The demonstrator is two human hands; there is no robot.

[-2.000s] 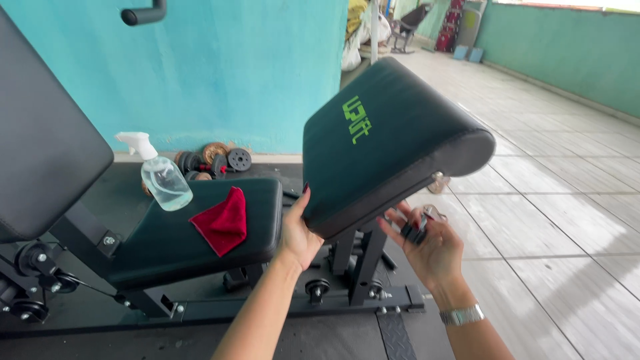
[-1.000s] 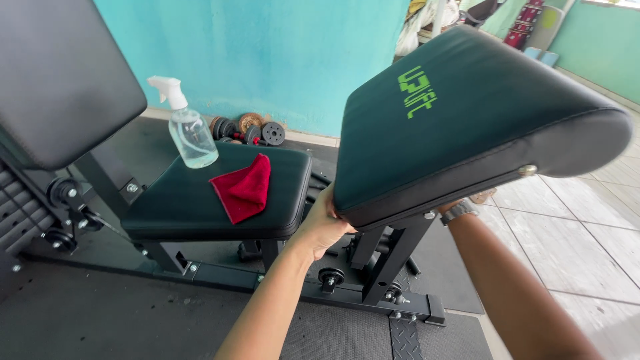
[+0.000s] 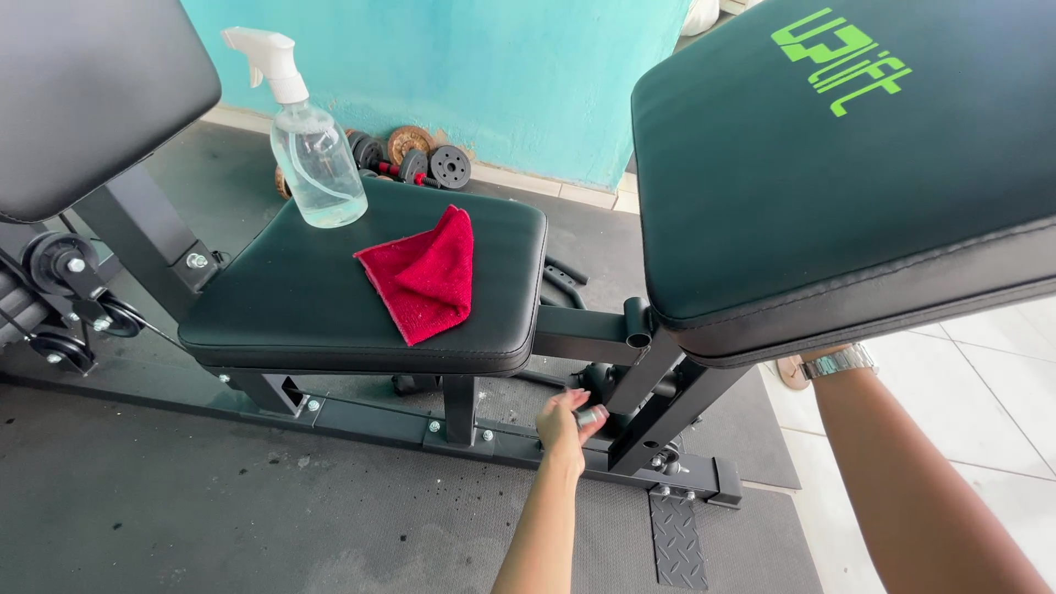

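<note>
My left hand (image 3: pixel 568 421) is low beside the machine's front upright post (image 3: pixel 643 379), its fingers closed around a small metallic piece I cannot make out fully. A wristwatch (image 3: pixel 840 361) marks my right wrist; that hand is hidden beneath the black preacher pad (image 3: pixel 833 173) with green lettering, so its grip does not show. On the black padded seat (image 3: pixel 289 305) lie a crumpled red cloth (image 3: pixel 429 280) and, behind it to the left, an upright clear spray bottle (image 3: pixel 318 165) with a white trigger head, partly filled with liquid.
A black backrest (image 3: pixel 91 91) and cable pulleys (image 3: pixel 62 264) are at the left. Dumbbells and weight plates (image 3: pixel 450 167) lie by the turquoise wall (image 3: pixel 495 74). The steel base rail (image 3: pixel 371 425) crosses the rubber mat, with a diamond-plate footplate (image 3: pixel 678 536) at its front end.
My left hand has left the lower edge of the preacher pad and moved down to the upright. My right hand, seen two seconds ago holding a small dark item, is now under the pad.
</note>
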